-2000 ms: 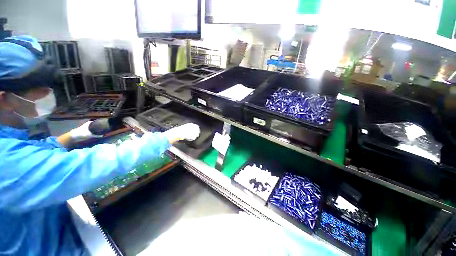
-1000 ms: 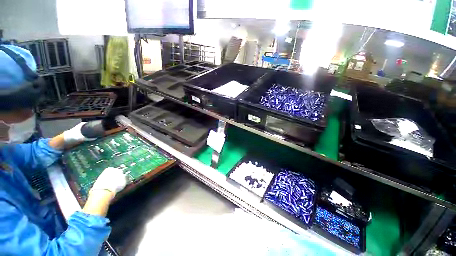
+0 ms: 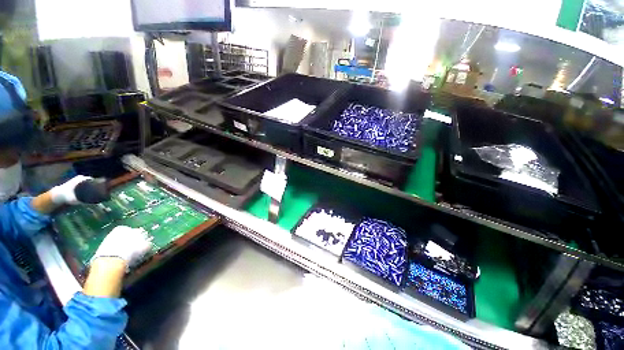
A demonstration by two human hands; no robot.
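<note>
Neither of my hands is in the picture. At the bottom edge a pale, overexposed light-blue patch of cloth shows. Nearest in front of me is a row of small black bins behind the conveyor rail [image 3: 301,263]. One bin holds white connectors [image 3: 326,227] with some dark pieces. The middle bin is heaped with blue-violet capacitors [image 3: 376,251]. The right bin holds smaller bright blue components [image 3: 438,288], with dark parts in a bin [image 3: 443,258] behind it.
At left a neighbouring worker in white gloves [image 3: 124,244] works over a green circuit board [image 3: 159,217] in a brown-edged carrier. Black totes [image 3: 356,160] stand on the upper shelf, one holding a clear bag [image 3: 518,166]. Compartment trays [image 3: 229,167] are stacked at left. More small bins [image 3: 575,331] show at lower right.
The view has turned right, so the shelves and bins sit further left and more bins show at lower right. The neighbour's right hand has moved from the trays to the board.
</note>
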